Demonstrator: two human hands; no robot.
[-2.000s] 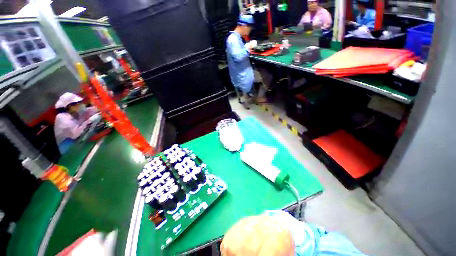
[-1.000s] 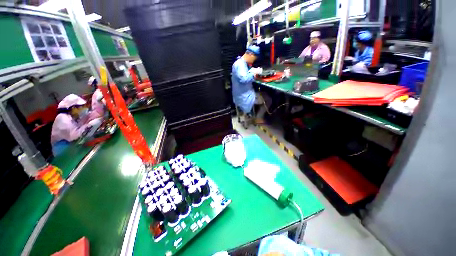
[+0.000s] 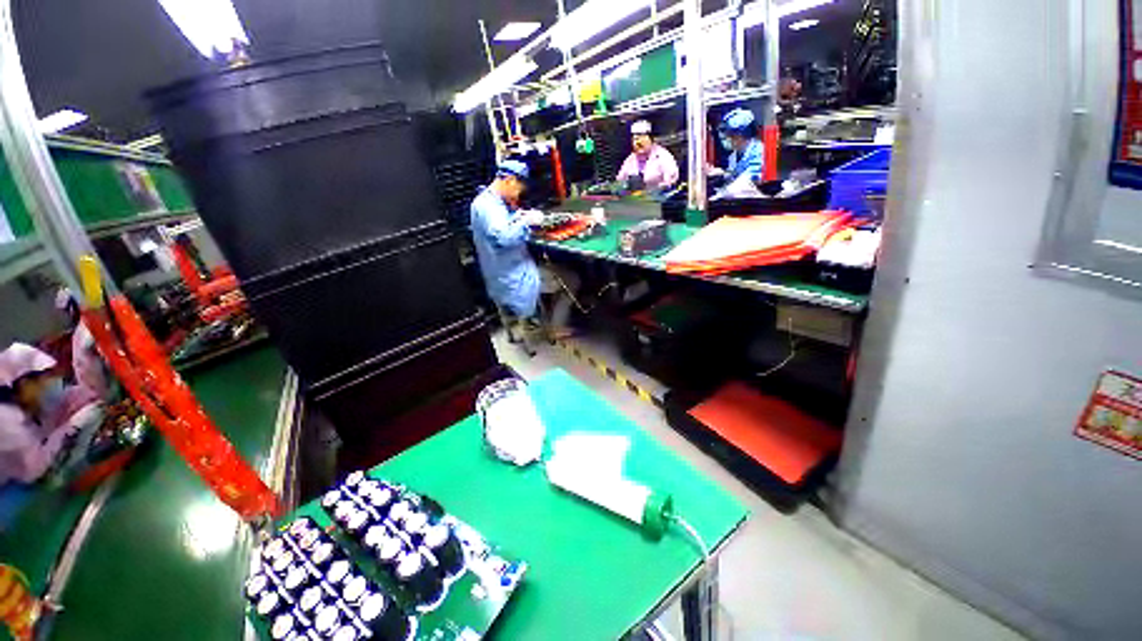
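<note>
A green circuit board [image 3: 482, 596] lies on the green-topped side bench [image 3: 589, 589], cut off by the bottom edge. Rows of upright black capacitors [image 3: 398, 532] with white-looking tops fill most of it. A white tube, perhaps a glue dispenser [image 3: 601, 482], with a green end and a thin cord lies to its right, with white cloth or paper against it. A clear crinkled bag or cup [image 3: 511, 423] with whitish contents is beside the tube's far end. Neither of my hands is in the picture.
A long green line surface [image 3: 207, 438] runs along the left, with an orange-red wrapped post [image 3: 175, 394] beside it. Tall black stacked bins [image 3: 338, 225] stand behind the bench. Several workers in smocks are at the lines. Red sheets [image 3: 758, 241] lie on the far bench. A grey wall is at right.
The view has turned right, so the bench and board sit lower and further left. The bare hand and light blue sleeve seen at the bottom edge earlier are out of the picture.
</note>
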